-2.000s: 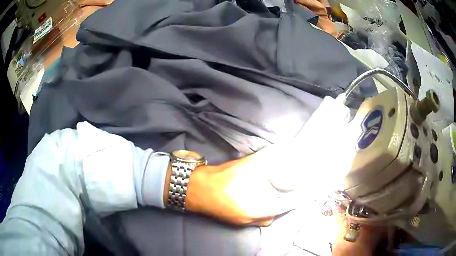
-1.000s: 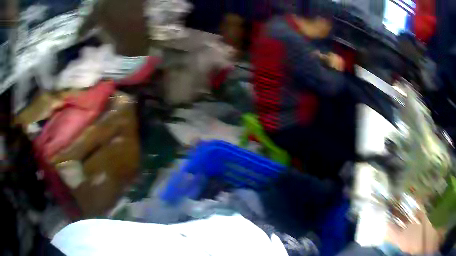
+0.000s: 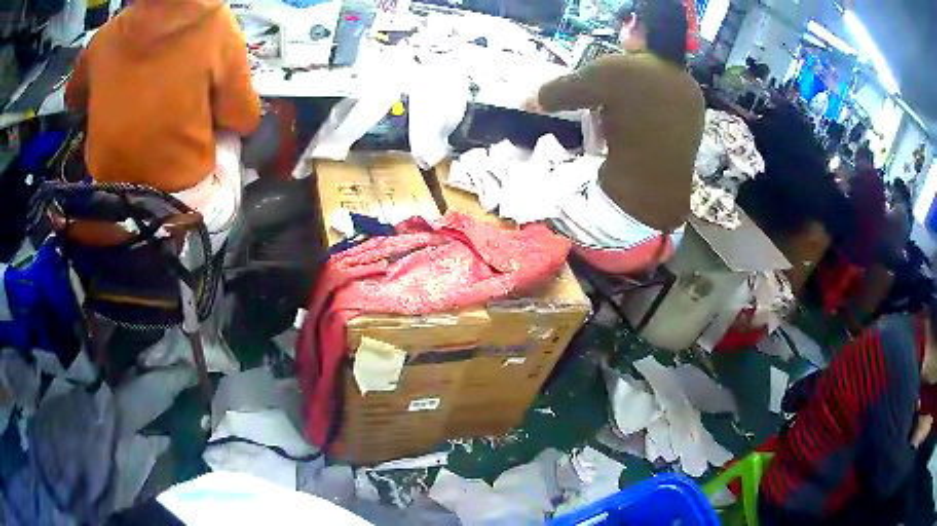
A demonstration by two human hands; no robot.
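Neither of my hands is in the picture. A pale, overexposed patch that looks like my light sleeve or shoulder (image 3: 257,500) is cut off by the bottom edge. Nearest in front of me, a blue plastic basket (image 3: 642,503) is cut off at the bottom edge. A cardboard box (image 3: 452,390) stands on the green floor with red speckled cloth (image 3: 432,269) draped over its top and left side. The sewing machine and the grey garment are not recognisable in this view.
A person in orange (image 3: 164,98) sits at the left by a chair (image 3: 128,257). A person in an olive top (image 3: 647,134) sits at a white worktable. A person in red and dark stripes (image 3: 853,421) is at the right edge. Grey cloth pieces (image 3: 668,411) litter the floor.
The view has swung away from the grey garment and sewing machine, past a blurred sweep, to the factory floor. My hands have left the picture; the basket now shows lower.
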